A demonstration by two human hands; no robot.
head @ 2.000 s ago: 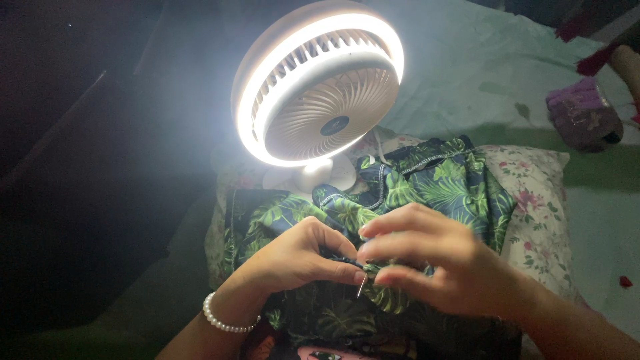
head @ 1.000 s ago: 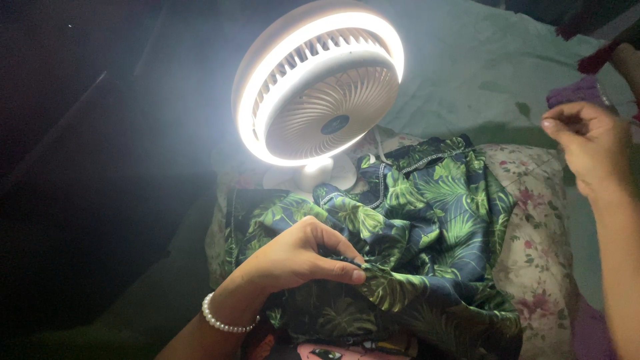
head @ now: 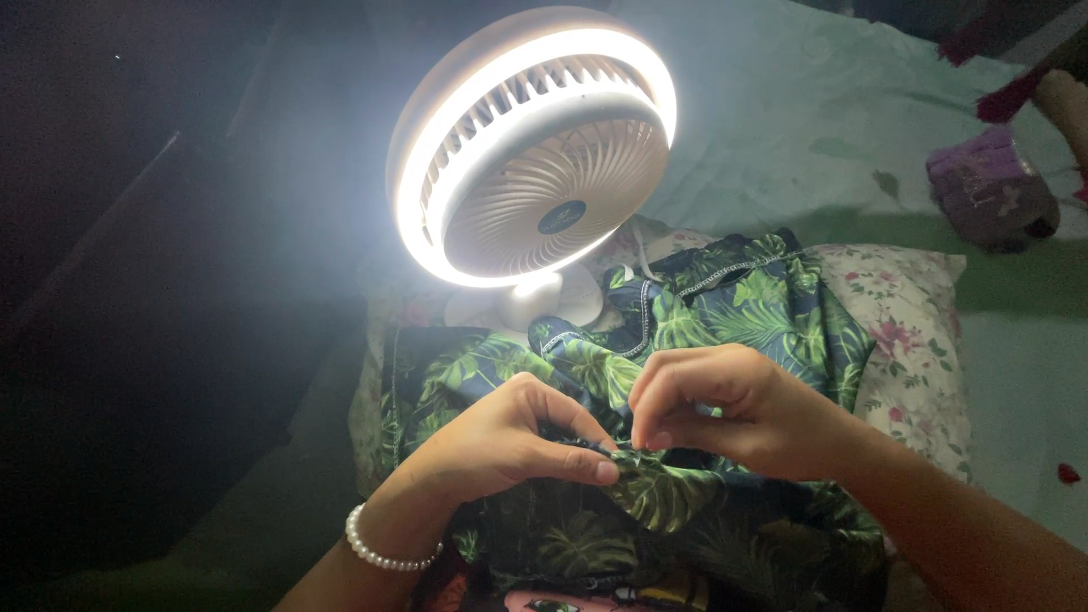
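Dark blue fabric with a green leaf print (head: 748, 314) lies bunched over a floral pillow, its pale overlock stitching showing. My left hand (head: 527, 442), with a white beaded bracelet (head: 382, 548) at the wrist, pinches a fold of this fabric between thumb and fingers. Close to its right, my right hand (head: 722, 408) has thumb and index finger together at the same fold. A tiny shiny bit shows at its fingertips; whether it is a needle, I cannot tell. Any thread is too fine to make out.
A lit fan with a ring lamp (head: 557, 161) stands on a white base just beyond the fabric. The floral pillow (head: 918, 357) rests on a pale green sheet (head: 765, 127). At the right lies a purple fabric item (head: 990, 191), near part of another person's limb (head: 1062, 110). The left side is dark.
My right hand was at the fold, swung out to the upper right, and is now back beside my left hand. My left hand has kept its pinch on the fabric.
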